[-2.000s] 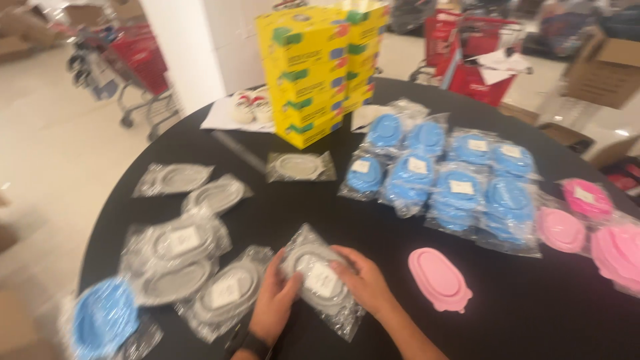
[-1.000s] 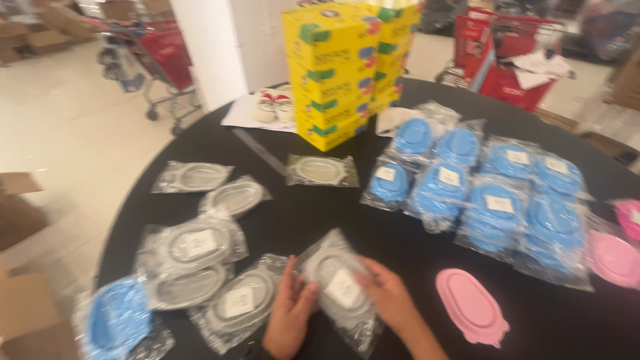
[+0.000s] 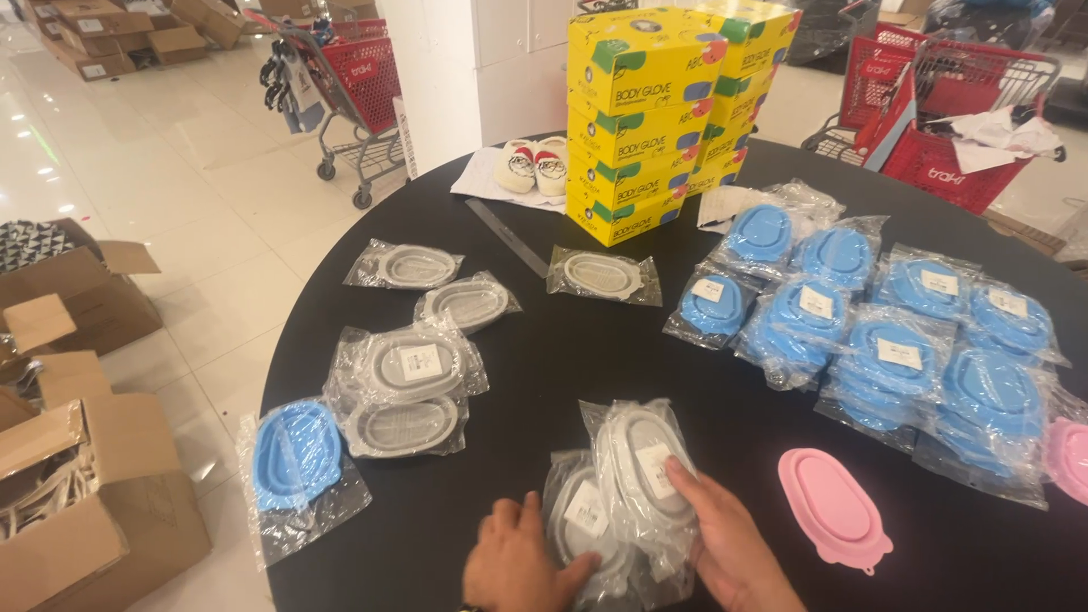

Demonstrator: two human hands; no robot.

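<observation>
My right hand [image 3: 722, 527] grips the right edge of a grey collapsible oval container in a clear bag [image 3: 642, 476], its thumb by the white label. Partly under it lies another bagged grey container [image 3: 582, 518], with my left hand [image 3: 523, 557] at its left edge, fingers spread; whether it grips the bag is unclear. More bagged grey containers [image 3: 408, 365] lie to the left, beside a bagged blue container [image 3: 297, 455]. An unbagged pink container [image 3: 835, 508] rests right of my hands. Several bagged blue containers [image 3: 901, 348] are grouped farther right.
On the round black table [image 3: 595, 357], stacked yellow boxes [image 3: 637, 127] stand at the back, near slippers [image 3: 534, 167] and a clear strip [image 3: 508, 236]. Open cardboard boxes [image 3: 127, 501] are at the left on the floor. Red shopping carts [image 3: 943, 136] stand beyond the table.
The grey container in my right hand now overlaps the one to its left, where earlier the two lay side by side. My left hand has come off the upper package to the lower one's edge.
</observation>
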